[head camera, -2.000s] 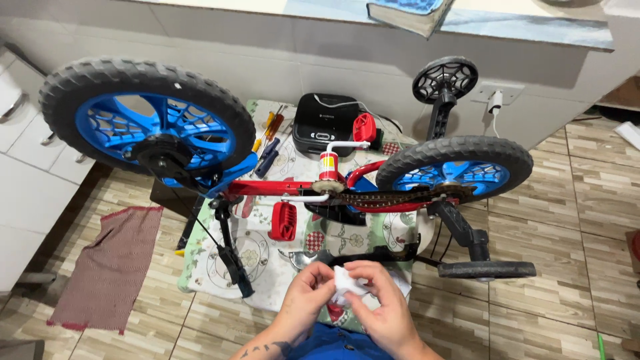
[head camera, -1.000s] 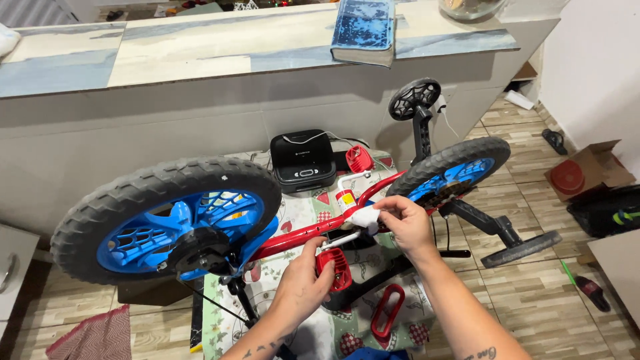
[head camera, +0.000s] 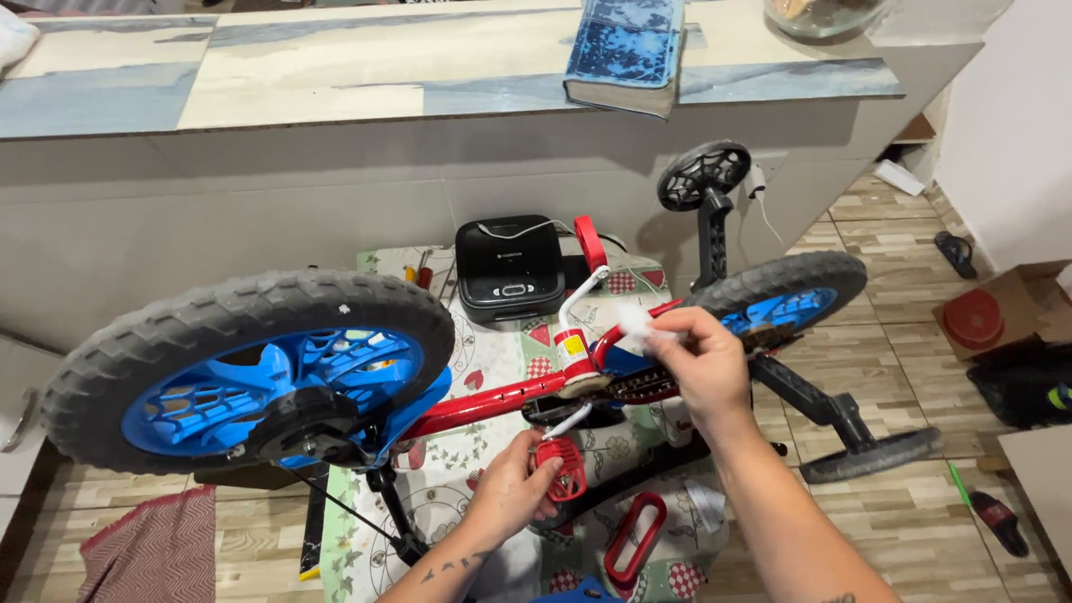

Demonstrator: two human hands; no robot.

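Observation:
A small child's bicycle with a red frame (head camera: 490, 405) rests upside down on a cloth-covered table. My left hand (head camera: 517, 486) grips the red pedal (head camera: 559, 471) at the end of the near white crank arm. Above the frame, my right hand (head camera: 699, 356) pinches a white wad of tissue or cloth (head camera: 641, 322). The far white crank arm (head camera: 582, 297) points up and away and carries the other red pedal (head camera: 590, 243). Beside my right hand runs the chain (head camera: 645, 385). A red oval plastic part (head camera: 635, 538) lies on the tablecloth near me.
The large front wheel (head camera: 251, 377) stands at left, the rear wheel (head camera: 779, 297) at right, with training wheels (head camera: 703, 176) (head camera: 871, 455) on both sides. A black appliance (head camera: 511, 268) sits behind the frame. A blue-covered book (head camera: 628, 50) lies on the counter (head camera: 318, 67).
Two seconds ago both hands held the white wad together near me. The cranks have turned since one second ago. My right hand has lifted the wad off the crank area, and my left hand holds a pedal.

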